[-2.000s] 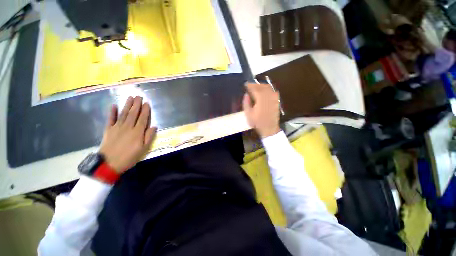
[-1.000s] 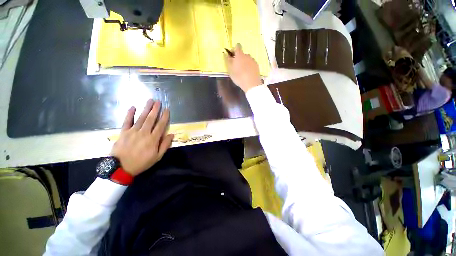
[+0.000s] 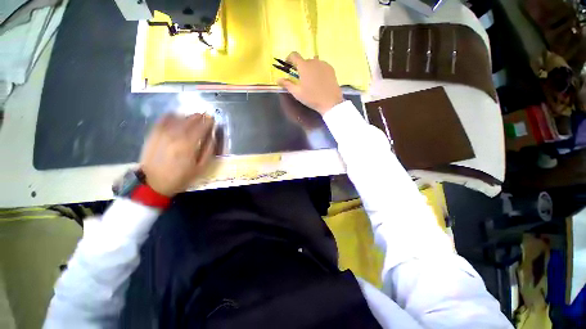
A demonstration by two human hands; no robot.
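A yellow panel (image 3: 250, 61) lies on a white base sheet (image 3: 139, 67) under the sewing machine head (image 3: 186, 14). My right hand (image 3: 313, 82) is over the panel's front right part and holds small dark thread snips (image 3: 286, 67), points to the left. My left hand (image 3: 178, 151) is blurred, over the front of the dark mat (image 3: 83, 122); whether its fingers touch the mat is unclear. It appears to hold nothing. A red band and a watch are on the left wrist.
A brown pocket piece (image 3: 421, 127) and a brown strip with several pale lines (image 3: 443, 54) lie at the table's right. Yellow-beige panels (image 3: 38, 263) are below the table edge, left and right. Shelves and goods stand at far right.
My right hand has moved from the table's right side onto the yellow panel, and the snips now show in it. The panel and sheet sit further right in view. My left hand has blurred.
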